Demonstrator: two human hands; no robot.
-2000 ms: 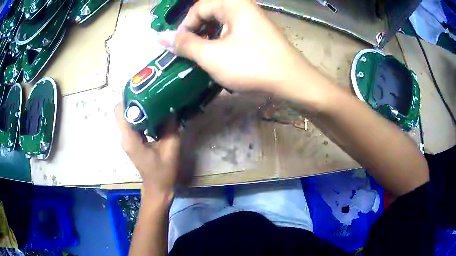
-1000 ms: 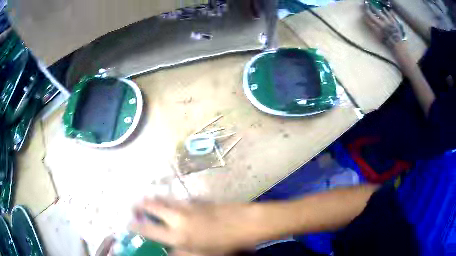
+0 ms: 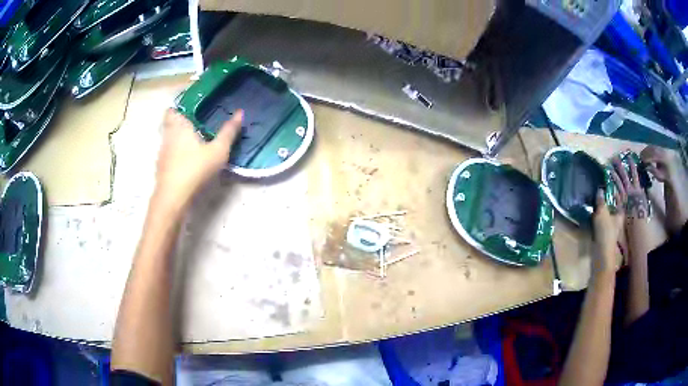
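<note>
A green car body shell (image 3: 260,143) lies hollow side up on the cardboard at the upper left of centre. My left hand (image 3: 192,151) grips its left rim, the thumb reaching over the dark hollow. At the far right, what appears to be my right hand (image 3: 606,230) holds the near right edge of another green shell (image 3: 571,179), also hollow side up. Fixing holes show as pale dots on the flat ends of the shells.
Another shell (image 3: 498,211) lies right of centre. A glue dish (image 3: 367,235) with pale sticks sits mid-bench. A parts carton (image 3: 377,94) stands behind. Stacked shells (image 3: 45,68) fill the upper left; one shell (image 3: 21,230) lies left. Another person's hand (image 3: 634,192) is at the far right.
My left hand has taken hold of the upper-left shell. My right hand has moved from the lower left to the far right and is now on a shell there. The view has shifted.
</note>
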